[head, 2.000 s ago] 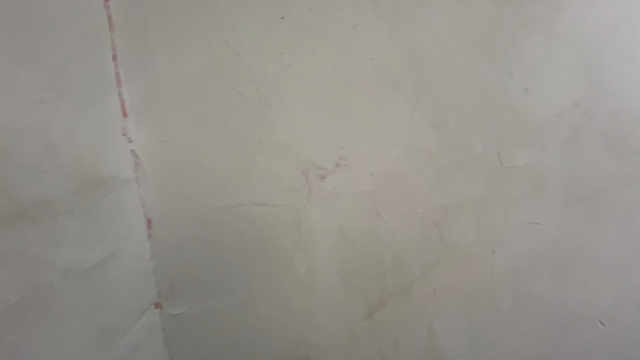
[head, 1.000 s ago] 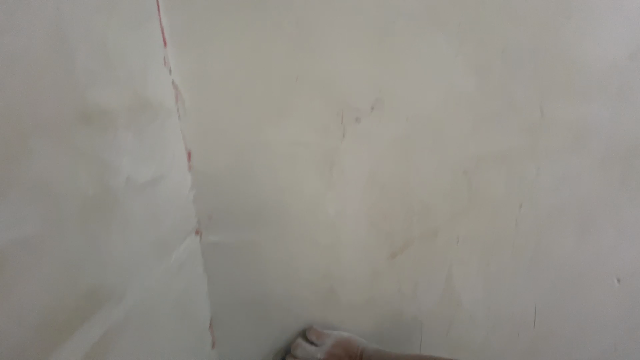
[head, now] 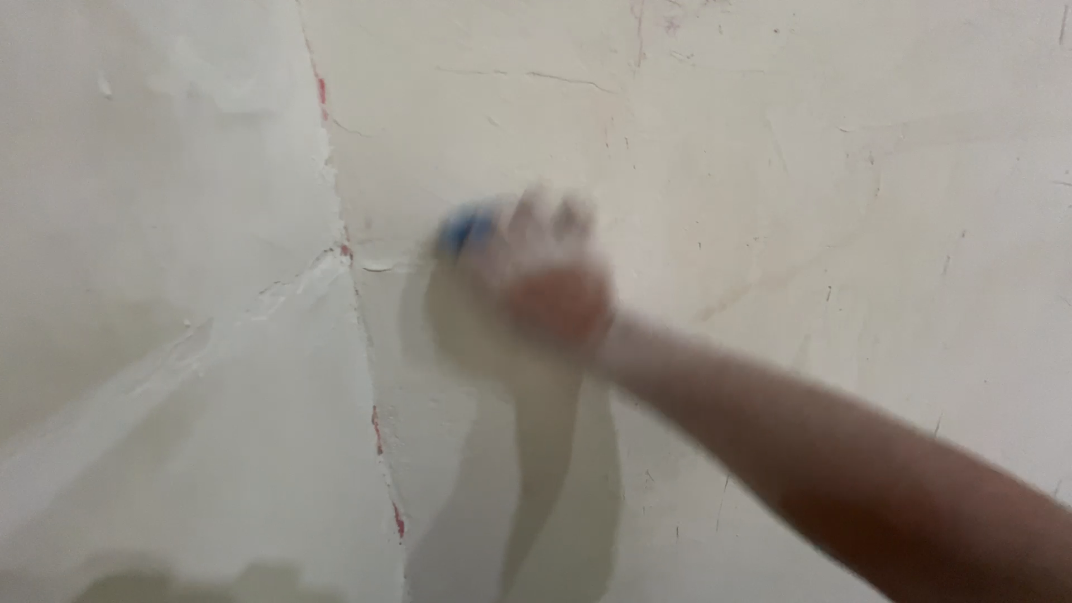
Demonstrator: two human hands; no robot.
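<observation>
My right hand (head: 548,264), blurred by motion, reaches in from the lower right and is held up against a pale, scuffed wall (head: 754,209). Its fingers are curled around a small blue object (head: 469,230), whose kind is too blurred to tell. The fingers and the back of the hand look whitish, as if dusty. A shadow of the hand and arm falls on the wall below them. My left hand does not show.
To the left, a rough wall corner (head: 347,249) with reddish chipped spots runs from top to bottom. Beyond it stands another pale wall surface (head: 167,251) with a slanting ridge. Fine cracks and small marks dot the right wall.
My right hand, absent two seconds ago and only partly in view at the bottom edge one second ago, is now higher in the picture, with the forearm showing.
</observation>
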